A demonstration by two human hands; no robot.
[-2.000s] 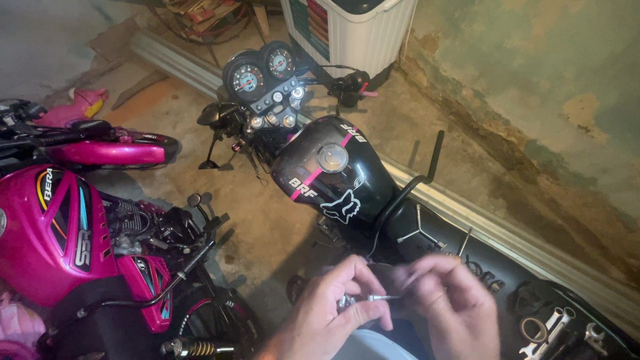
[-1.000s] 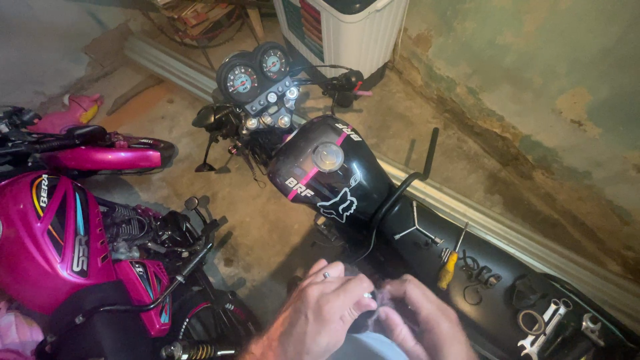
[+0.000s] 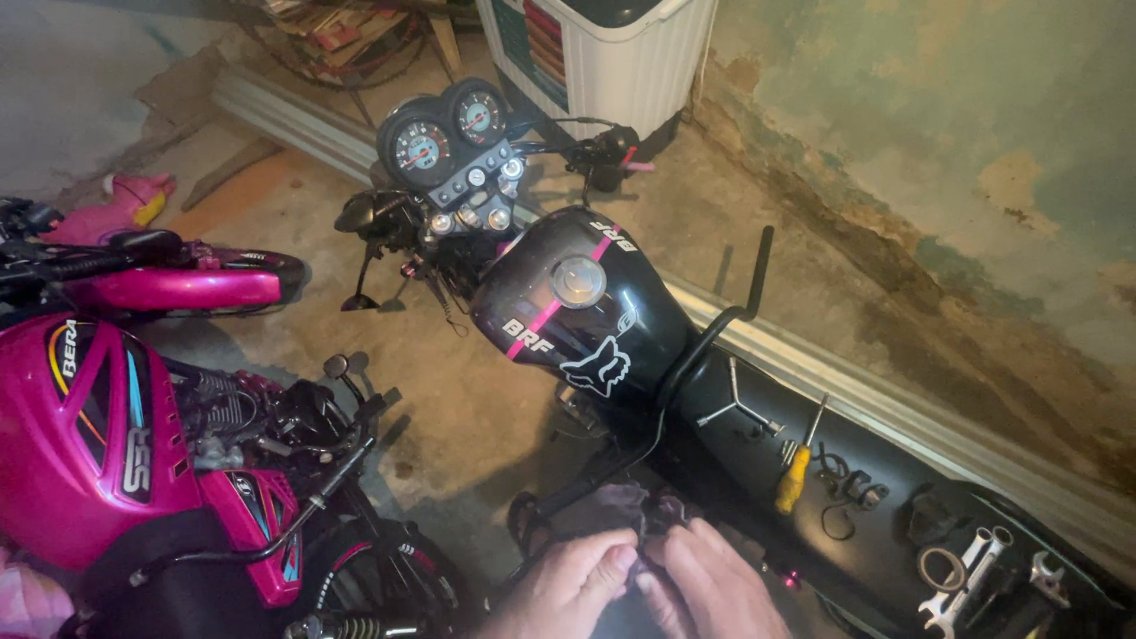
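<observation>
At the bottom centre my left hand (image 3: 577,577) and my right hand (image 3: 710,577) are close together, both gripping a dark crumpled cloth (image 3: 621,506). They are beside the black motorcycle seat (image 3: 754,470). On the seat lie a three-arm Y wrench (image 3: 738,404), a screwdriver with a yellow handle (image 3: 792,479), black clips or rings (image 3: 852,486), a metal ring (image 3: 941,568) and several wrenches (image 3: 966,577). Ahead of the seat is the black fuel tank (image 3: 657,311) with its round cap (image 3: 579,281). Whether anything small is inside the cloth is hidden.
A pink motorcycle (image 3: 89,426) stands on the left, and the black one's handlebar with gauges (image 3: 444,133) is ahead. Beyond is a white ribbed plastic tub or appliance (image 3: 621,71). Metal channels (image 3: 799,355) run along the stained wall (image 3: 958,133). A pink toy (image 3: 115,209) lies on the floor.
Two seconds ago a small metal part showed between my fingers; now it is not visible and the dark cloth shows above both hands. My hands have moved lower in the view.
</observation>
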